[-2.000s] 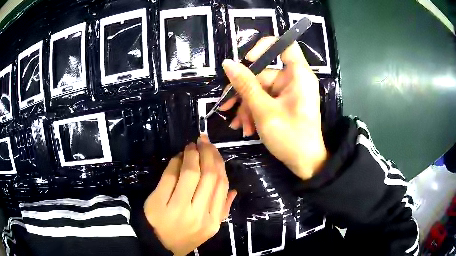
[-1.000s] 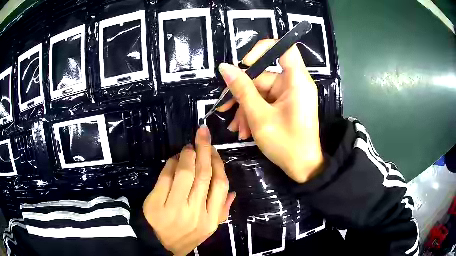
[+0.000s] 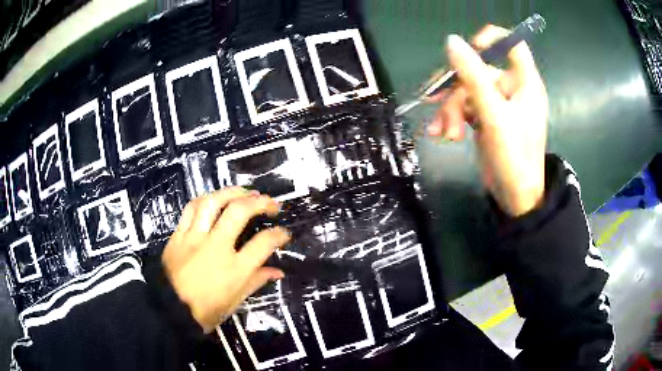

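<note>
My right hand point(image 3: 501, 109) holds dark tweezers point(image 3: 501, 51) like a pen, over the right edge of the black blister tray point(image 3: 348, 163). The tweezer tip points down and left, near the tray's edge. My left hand point(image 3: 221, 250) is spread, palm down, over the tray, with its fingertips at the lower edge of a sideways white-bordered panel point(image 3: 265, 174). I cannot tell whether it holds anything. A clear sheet with pale dashes point(image 3: 370, 246) shows right of my left hand.
A row of white-bordered panels point(image 3: 272, 80) runs along the tray's far side, and more lie in the near row point(image 3: 340, 322). A green surface point(image 3: 581, 109) lies to the right. Beyond it are a grey floor with a yellow line point(image 3: 501, 315) and a blue item point(image 3: 639, 192).
The camera view has turned and shifted right. My right hand has moved the tweezers right, away from the sideways panel. My left hand's fingers have spread and no longer point at the panel's left border.
</note>
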